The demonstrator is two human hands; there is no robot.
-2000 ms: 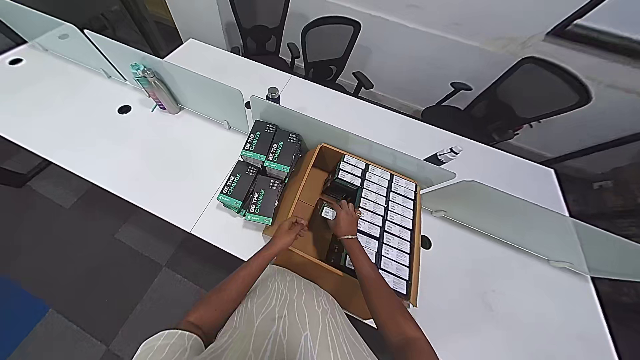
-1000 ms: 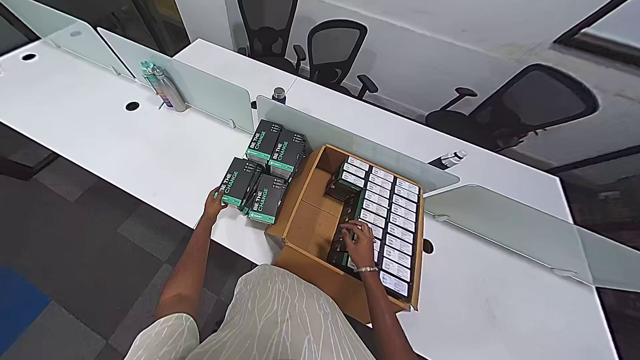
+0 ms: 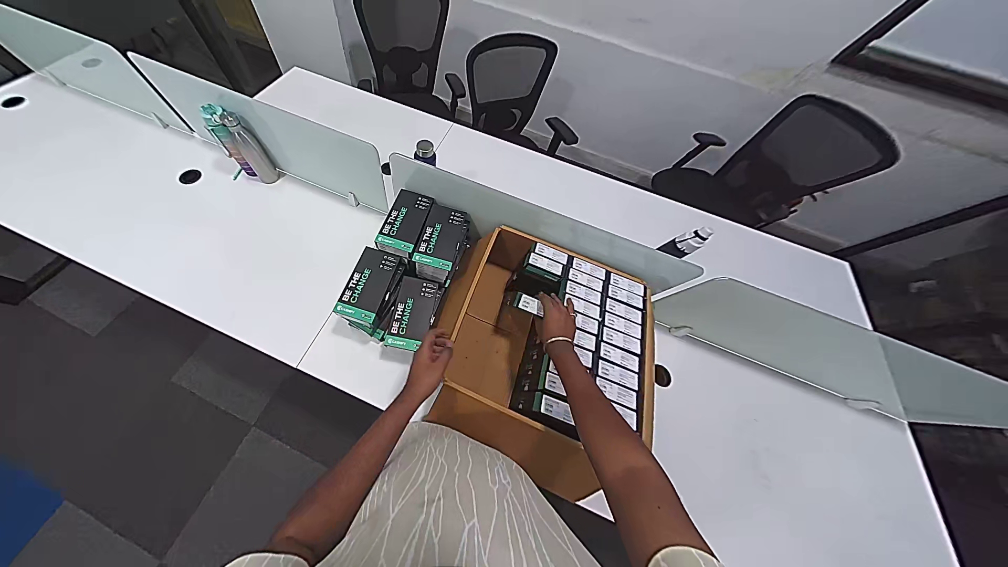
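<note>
An open cardboard carton stands on the white desk, with rows of small black boxes upright inside, white labels upward. My right hand reaches into it, fingers on a small black box with a white label beside the left edge of the rows. Whether the fingers grip that box is hard to tell. My left hand is by the carton's left wall, fingers curled, with no held thing visible. Just left of the carton lie stacks of black and green boxes, broad printed faces up, the nearest stack close to my left hand.
Frosted glass dividers run along the white desk behind the carton. Bottles stand at the back left, another behind the divider, and one behind at right. Mesh office chairs are beyond the desk.
My left hand has moved from the stacked boxes at left to the carton's left wall. My right hand has moved farther toward the back of the carton.
</note>
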